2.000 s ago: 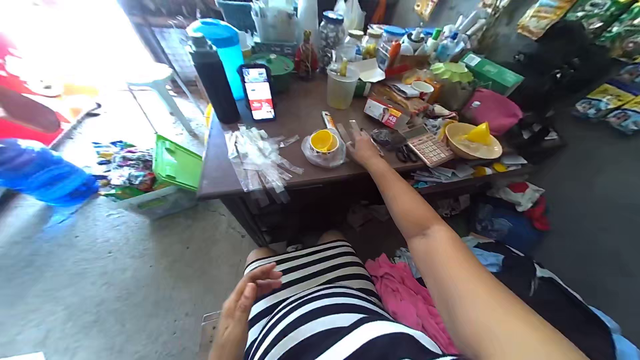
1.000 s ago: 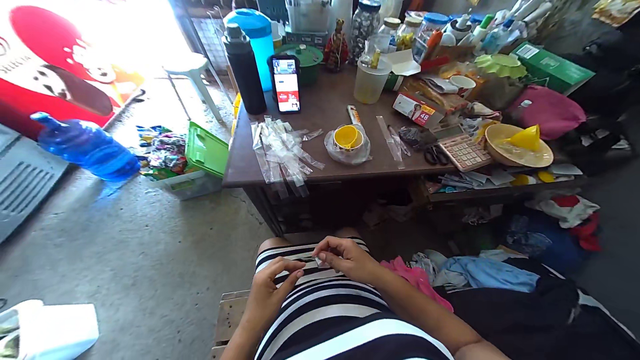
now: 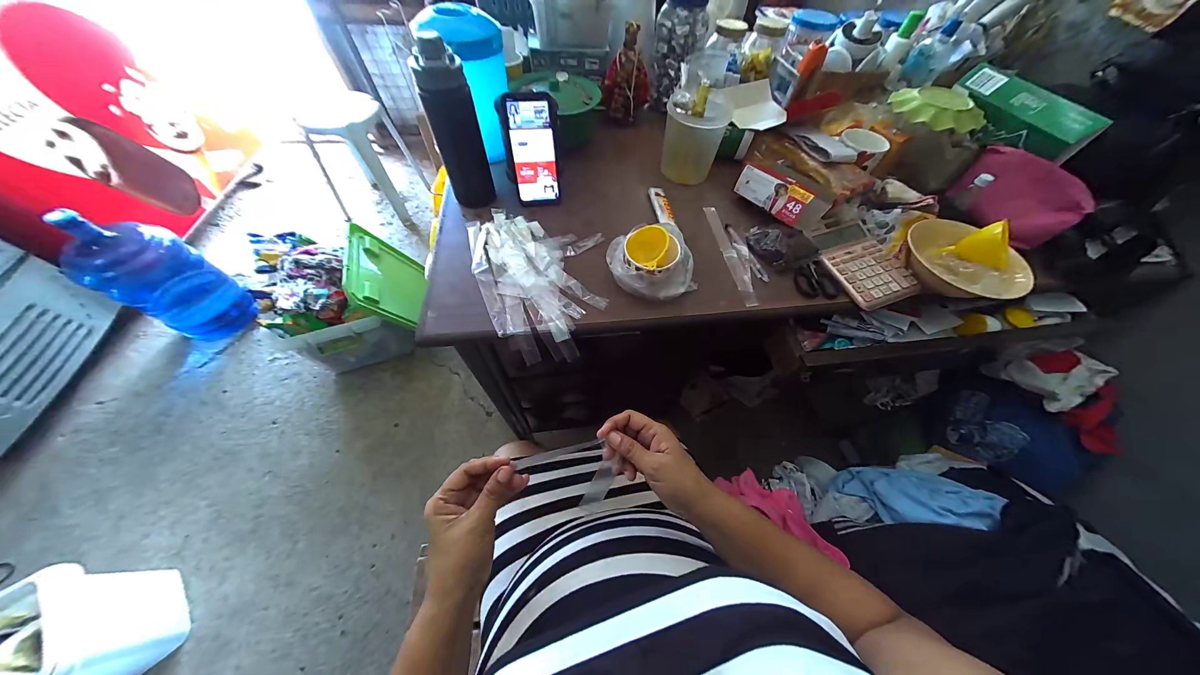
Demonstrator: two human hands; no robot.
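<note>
Above my striped lap, a narrow clear plastic strip [image 3: 561, 456] stretches between my two hands. My left hand [image 3: 472, 506] pinches one end between thumb and fingers. Farther along, my right hand [image 3: 649, 459] grips it, and a loose part [image 3: 597, 486] hangs below those fingers. On the brown table ahead lies a pile of clear strips or narrow bags [image 3: 530, 272], some with whitish contents. Right of the pile, a yellow cup [image 3: 652, 247] sits in a clear plastic-wrapped container, with a white-handled tool [image 3: 662, 206] behind it. More clear strips [image 3: 729, 255] lie farther right.
A phone [image 3: 532, 150] leans near a black bottle [image 3: 455, 122] at the table's back left. A plastic cup of liquid [image 3: 695, 141], a calculator [image 3: 867, 272], scissors [image 3: 816, 279] and a bowl with a yellow funnel [image 3: 937, 234] stand rightward. The table's front edge [image 3: 675, 323] lies beyond my hands.
My right hand has come back from the strips on the table to my lap. Both hands were close together a second ago; they are now farther apart, with the strip stretched between them.
</note>
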